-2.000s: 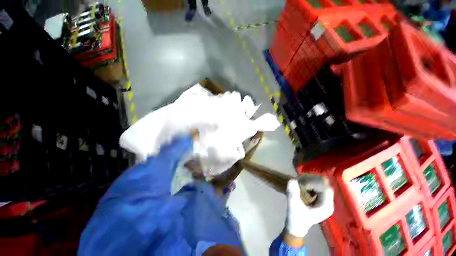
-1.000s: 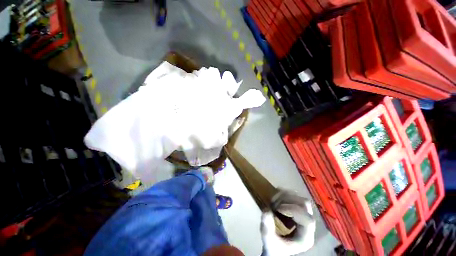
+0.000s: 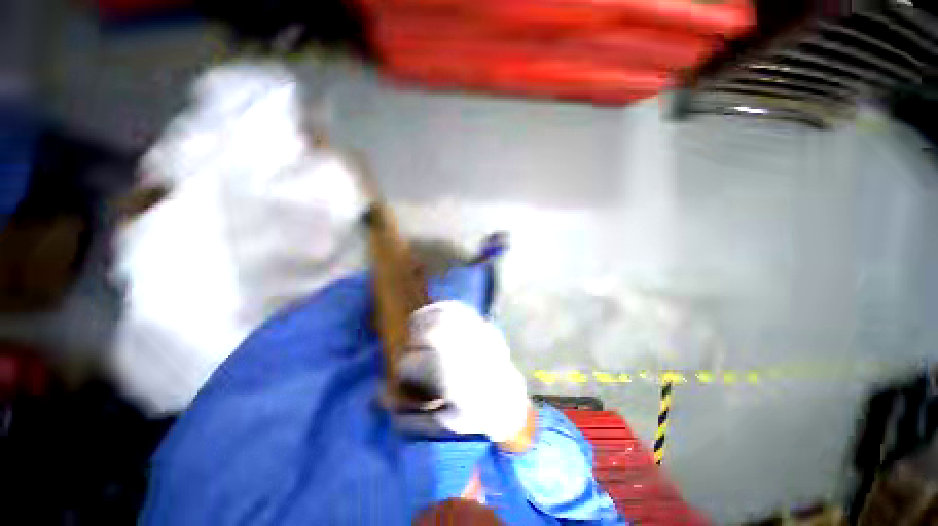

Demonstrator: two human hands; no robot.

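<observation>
The picture is blurred. A large white crumpled heap of foam or bags [image 3: 231,231] is at the left, with a little of the brown carton [image 3: 146,197] showing at its edge. A long brown cardboard flap [image 3: 389,272] runs from the heap down to my right hand [image 3: 468,370]. My right hand wears a white glove and is closed around the flap's lower end. My left sleeve is blue and reaches up to the heap; my left hand does not show.
Red stacked trays [image 3: 545,46] stand at the top, with dark ribbed racks [image 3: 792,77] at upper right. Another red stack [image 3: 638,473] is at the bottom, near yellow-black floor tape [image 3: 663,421]. Grey floor [image 3: 761,226] shows at the right. Dark shapes are at the lower left.
The view has swung round to the right. The white heap now shows further left, and my right hand, still gripping the flap, shows closer to my body. Different floor and racks show at the right.
</observation>
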